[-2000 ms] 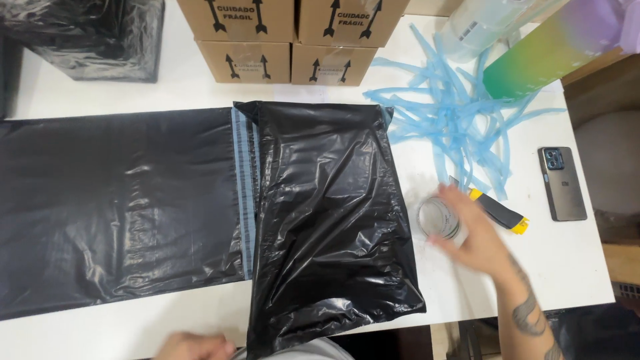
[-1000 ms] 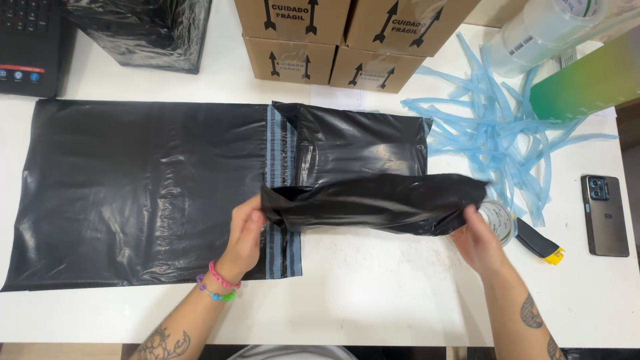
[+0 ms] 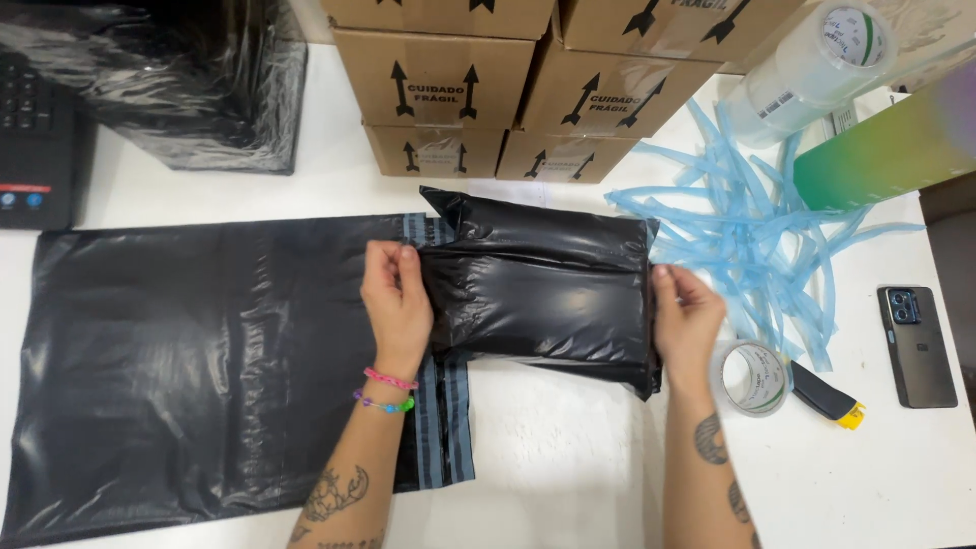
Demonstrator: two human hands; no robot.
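Note:
A package wrapped in a black plastic mailing bag [image 3: 549, 305] lies across the middle, its film folded over on itself. My left hand [image 3: 398, 297] pinches the film at its left edge, thumb against fingers. At the right edge, my right hand [image 3: 686, 316] grips the film the same way. Under the package's left end and my left forearm lie flat black mailing bags [image 3: 175, 366] with grey-blue adhesive strips [image 3: 446, 427] along their right edge.
Stacked cardboard boxes [image 3: 435, 84] stand behind the package. Dark film-wrapped goods [image 3: 229, 99] and a black keyboard device [image 3: 38, 152] are back left. To the right are blue liner strips [image 3: 732, 221], tape rolls [image 3: 751, 379], a utility knife [image 3: 827, 395], a smartphone [image 3: 917, 347] and a coloured bottle [image 3: 877, 152].
The loose end of the package's bag, raised between both hands one second ago, now lies folded over the package. Two seconds ago the bag lay lengthwise and my right hand was by the tape roll.

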